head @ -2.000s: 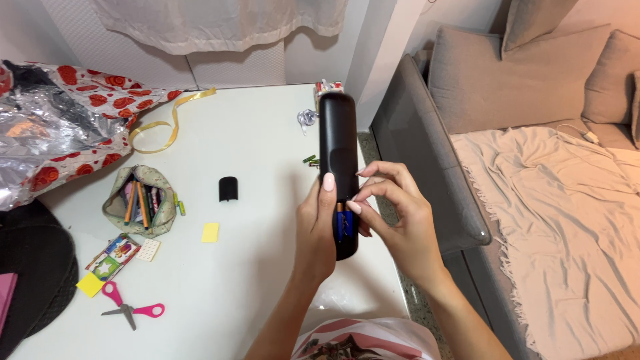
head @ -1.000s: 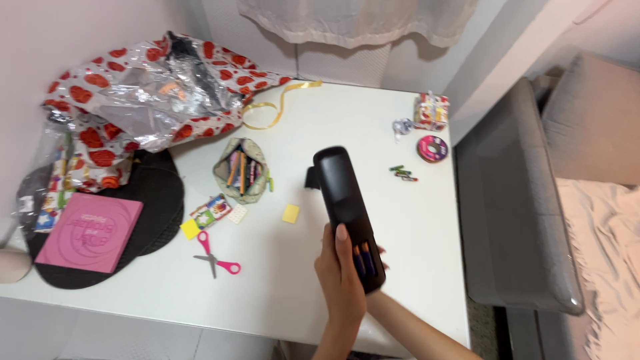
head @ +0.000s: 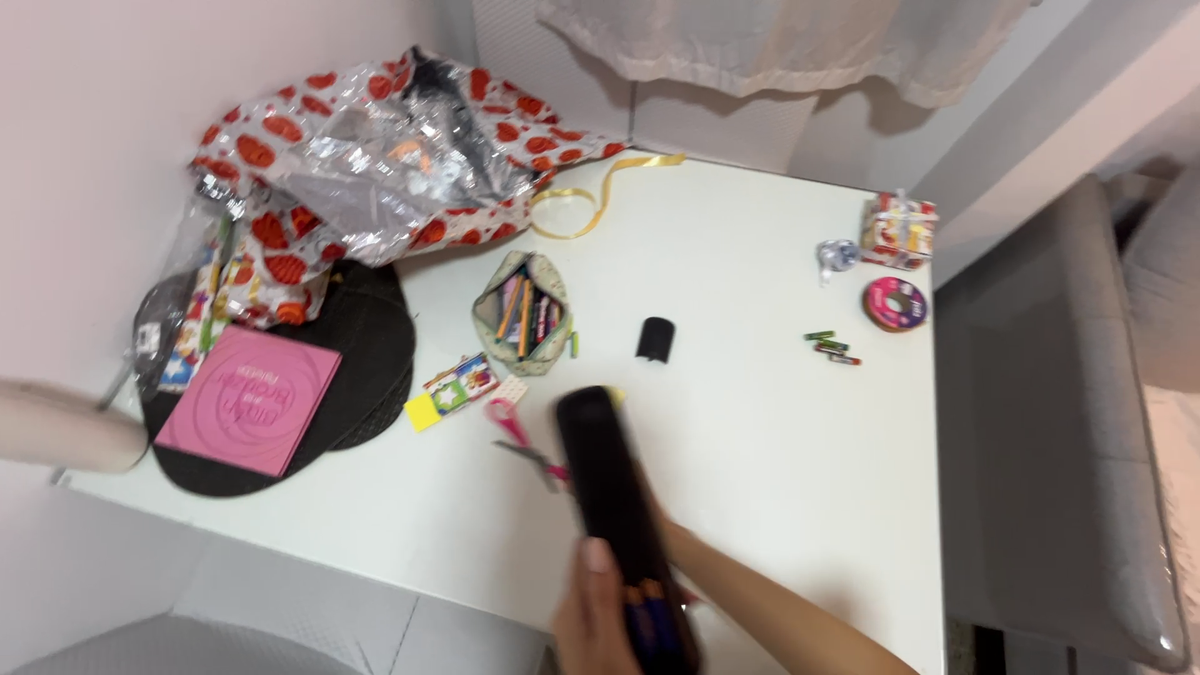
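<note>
A long black device (head: 609,487), blurred, is held tilted above the front of the white table, with several blue-sided batteries in its open compartment near the lower end. My left hand (head: 592,609) grips its lower left side, thumb on top. My right hand (head: 667,534) is mostly hidden behind the device, so its grip cannot be made out. A small black cover (head: 655,339) lies on the table beyond. Several loose small batteries (head: 832,348) lie to the right. Pink-handled scissors (head: 530,450) lie left of the device, partly close behind it.
An open pouch (head: 522,314) of pencils stands mid-left. Behind it are dotted wrapping (head: 375,169) and yellow ribbon (head: 600,202). A pink palette (head: 251,398) lies on black mats (head: 375,347). A ribbon spool (head: 895,304) and wrapped box (head: 898,230) sit at right. A grey sofa (head: 1050,422) adjoins.
My right hand was at the battery compartment two seconds ago and is now mostly behind the device. The device has moved left over the table, toward the scissors. The view has swung left.
</note>
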